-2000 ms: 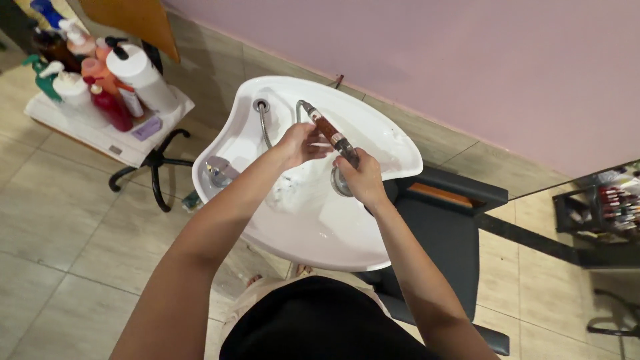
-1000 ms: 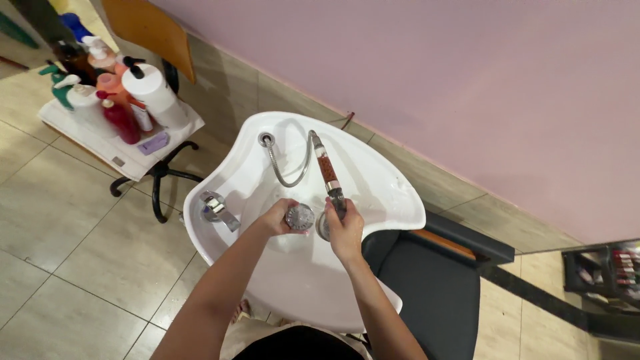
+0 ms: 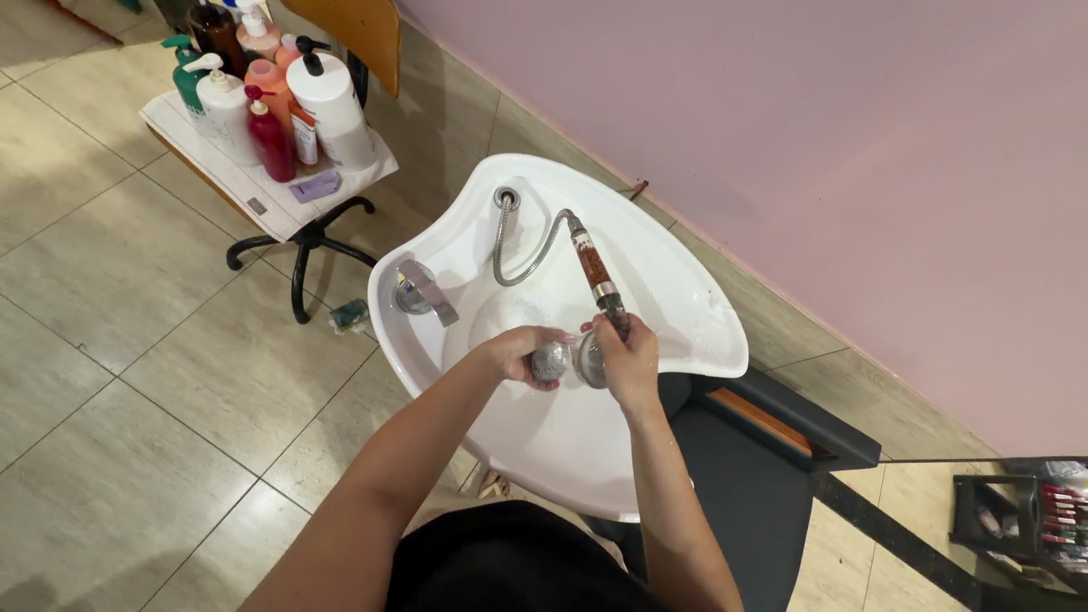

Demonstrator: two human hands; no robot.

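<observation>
My right hand (image 3: 631, 357) grips the handle of a hand shower (image 3: 595, 276), which has reddish-brown grains in its clear section. The shower head faces left, low over the white ceramic wash basin (image 3: 688, 297). My left hand (image 3: 527, 357) holds a round, clear-grey piece (image 3: 551, 361) close beside the shower head; its exact kind is unclear. A metal hose (image 3: 500, 246) loops from a hole in the basin to the shower handle. The chrome lever tap (image 3: 421, 293) sits on the basin's left side.
At upper left, a towel-covered chair seat (image 3: 246, 200) bears several pump bottles (image 3: 331, 110) and a purple packet (image 3: 315, 185). A black salon chair (image 3: 748, 484) stands against the basin's right side, and a pink wall (image 3: 765, 170) rises behind. A dark rack (image 3: 994, 514) shows at far right.
Two seconds ago my left hand was near the shower's handle; it then moved down beside the shower head, with the round piece showing in it. My right hand has kept its grip on the handle.
</observation>
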